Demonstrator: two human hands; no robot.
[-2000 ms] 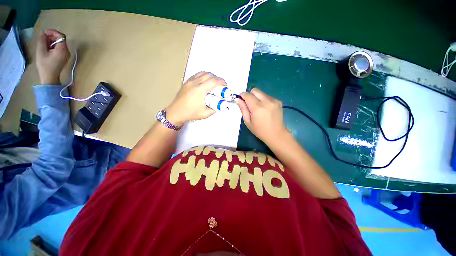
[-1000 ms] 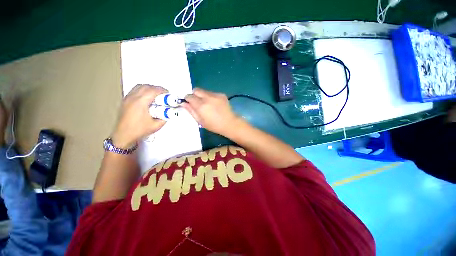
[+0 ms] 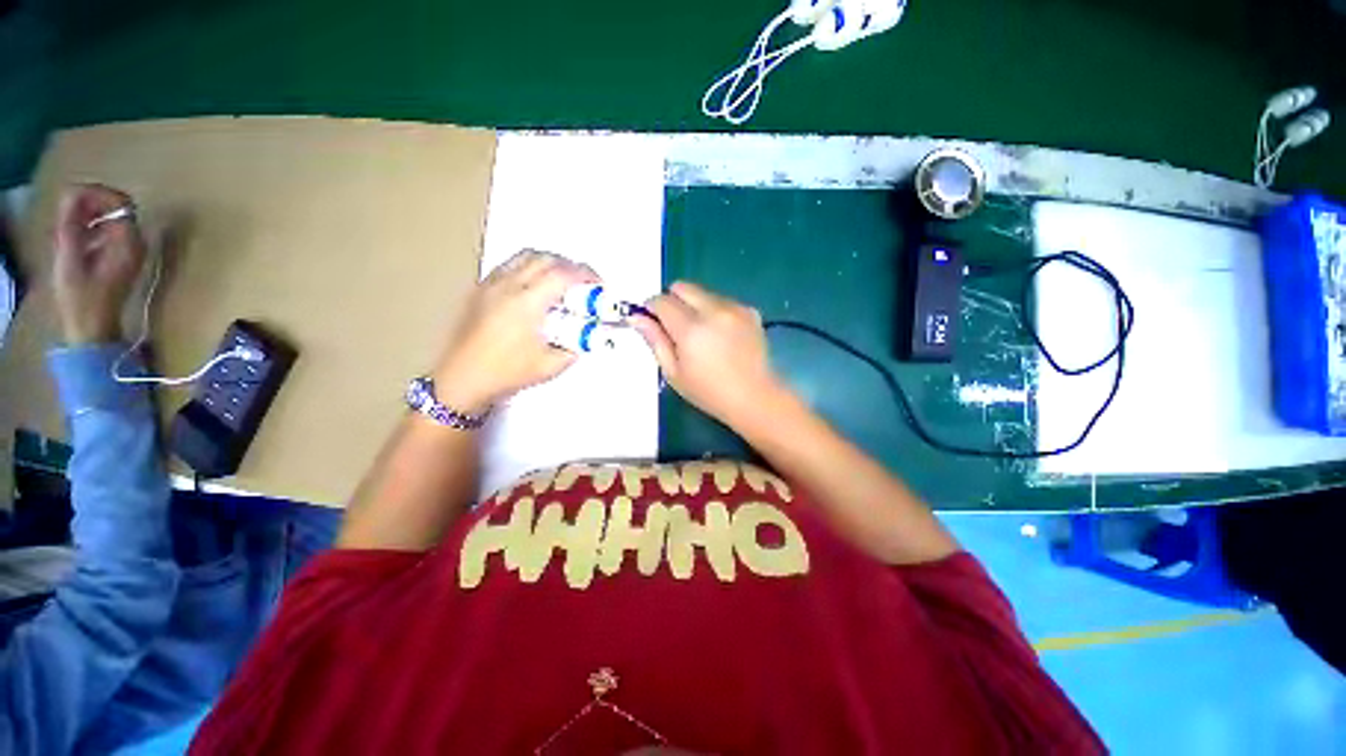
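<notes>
My left hand (image 3: 509, 328) holds two white electronic units (image 3: 576, 319) with blue bands side by side above the white paper sheet (image 3: 571, 207). My right hand (image 3: 712, 349) pinches the dark plug end (image 3: 635, 312) of a black cable (image 3: 903, 409) at the right end of the upper unit. Whether the tip is inside the unit cannot be told. The cable runs right in a loop to a black box (image 3: 932, 303) with pale lettering on the green mat.
A round metal-rimmed part (image 3: 949, 183) stands behind the black box. At left, a person's hand (image 3: 98, 263) is over the brown board (image 3: 340, 222), near a black socket block (image 3: 233, 399). More white units (image 3: 856, 19) lie on the green belt. A blue bin (image 3: 1311, 313) is at far right.
The view has swung left, then back right, then left again, shifting the bench in the picture. Both hands keep their hold at the units. More white units now show on the belt.
</notes>
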